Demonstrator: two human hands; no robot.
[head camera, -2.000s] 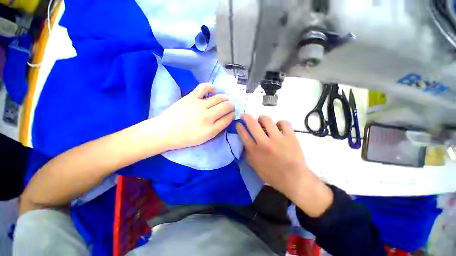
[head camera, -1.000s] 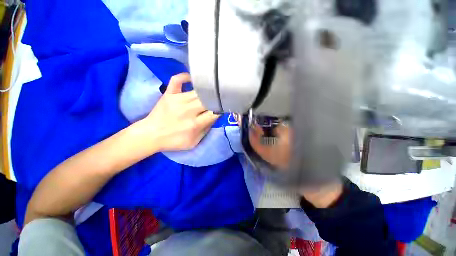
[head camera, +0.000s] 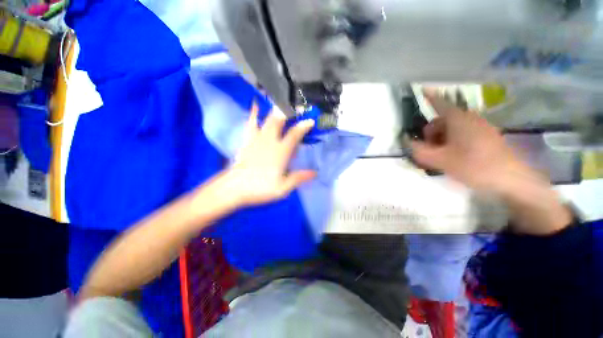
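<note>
Royal blue fabric (head camera: 132, 132) spreads left of the needle, with light blue fabric (head camera: 317, 162) beside and under my left hand. My left hand (head camera: 264, 158) rests on the cloth with its fingers spread, the fingertips close to the presser foot area (head camera: 304, 109) of the sewing machine (head camera: 423, 46). A small bunched blue piece lies at the foot. My right hand (head camera: 463, 145), blurred, is over the dark shears (head camera: 413, 119), its thumb and index finger bent around their place. Whether it grips them is not clear.
The smartphone (head camera: 562, 158) lies behind my right wrist. A ruler scale (head camera: 377, 216) runs along the table's front edge. A yellow cylinder (head camera: 23, 39) is at the far left beyond the orange-yellow strip (head camera: 58, 152). A red crate (head camera: 205, 284) is below.
My right hand has moved from the needle area right to the shears. My left hand's fingers have spread. The light blue cloth's right end now lies uncovered. The camera view has shifted.
</note>
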